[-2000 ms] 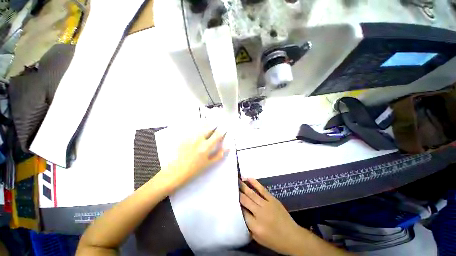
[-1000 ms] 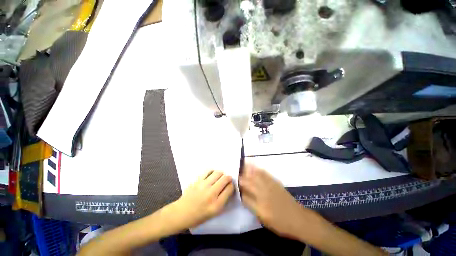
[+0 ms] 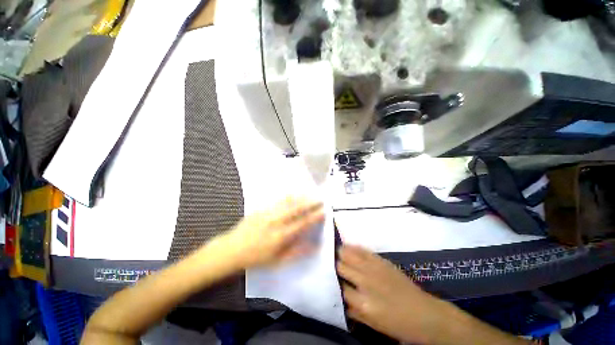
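A white-backed panel (image 3: 293,283) lies under the sewing machine head (image 3: 431,40) and hangs over the table's front edge. A dark textured panel (image 3: 210,168) shows along its left side. My left hand (image 3: 286,229) lies flat on the white panel, fingers extended, slightly blurred. My right hand (image 3: 367,283) is at the panel's right edge, its fingers on the dark edge, thumb side partly hidden. The white guard (image 3: 312,114) stands above the panel and hides part of the sewing area. Small metal parts (image 3: 353,176) show to its right.
A long white cut panel (image 3: 125,108) and dark panels (image 3: 50,114) lie at the left. Dark strips (image 3: 495,195) and a brown box (image 3: 566,202) are at the right. The ruled table edge (image 3: 472,273) runs in front, with blue crates (image 3: 61,317) below.
The textured and white panels have moved farther up the table, away from me. My left hand has moved forward and flattened on the panel. My right hand has shifted slightly right and down.
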